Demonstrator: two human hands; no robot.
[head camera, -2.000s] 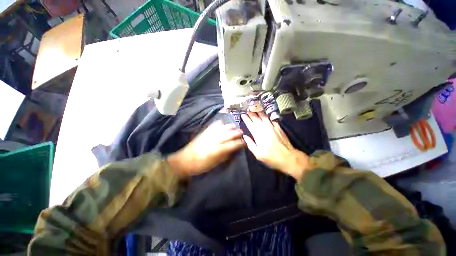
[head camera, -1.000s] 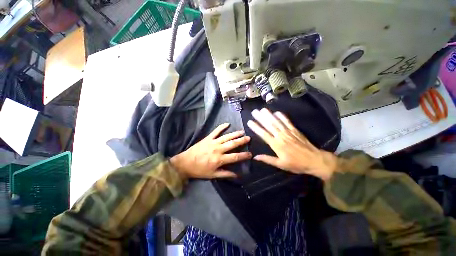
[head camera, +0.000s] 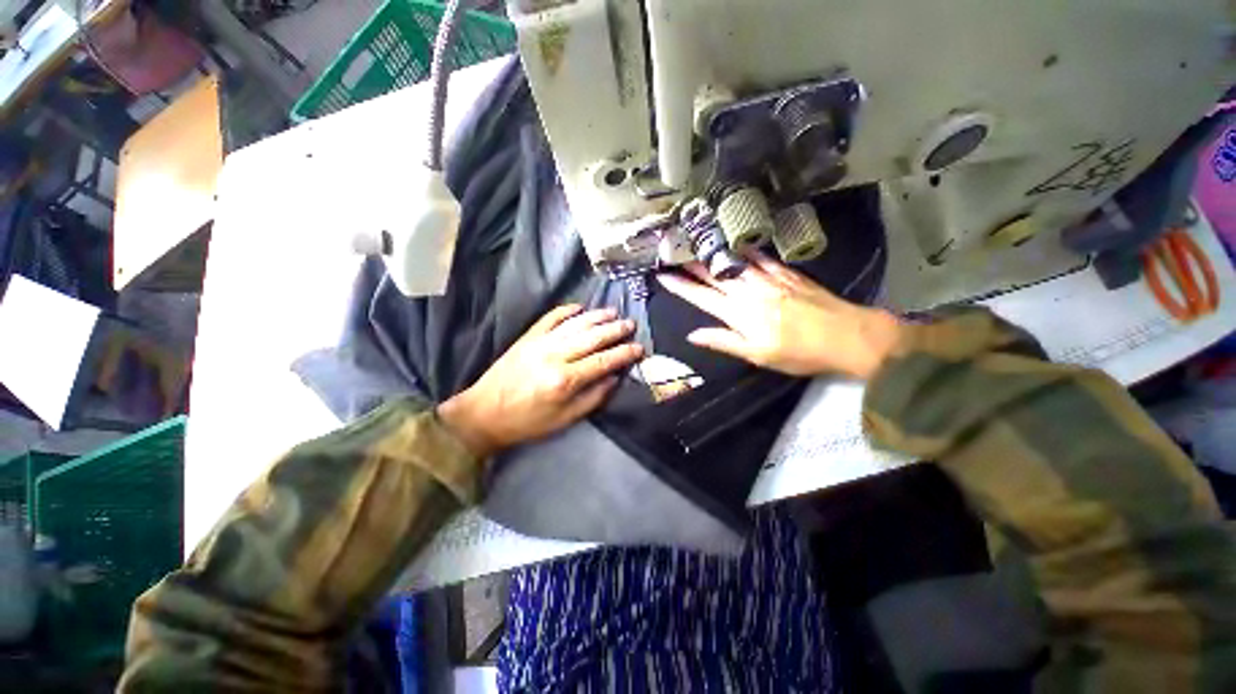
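A black and dark grey garment piece (head camera: 583, 468) lies on the white machine table and runs under the needle area of the cream sewing machine (head camera: 800, 82). My left hand (head camera: 549, 377) lies flat on the cloth, left of the seam, fingers slightly apart. My right hand (head camera: 779, 319) lies flat on the black part, its fingertips close to the presser foot area (head camera: 651, 248) and partly hidden by the ribbed knobs (head camera: 744, 217). A small white and tan patch (head camera: 668, 377) shows on the cloth between my hands. The needle itself cannot be made out.
A white lamp head (head camera: 426, 241) on a bendable stem hangs left of the needle area. The white table (head camera: 258, 298) has ruler markings along its front edge. Orange scissor handles (head camera: 1182, 275) lie at the right. Green crates (head camera: 115, 522) stand at lower left and behind. A striped apron (head camera: 664, 624) is below.
The cloth has moved up toward the machine, uncovering the table's front edge. My right hand has moved up to the presser foot area; my left hand has shifted slightly up and left.
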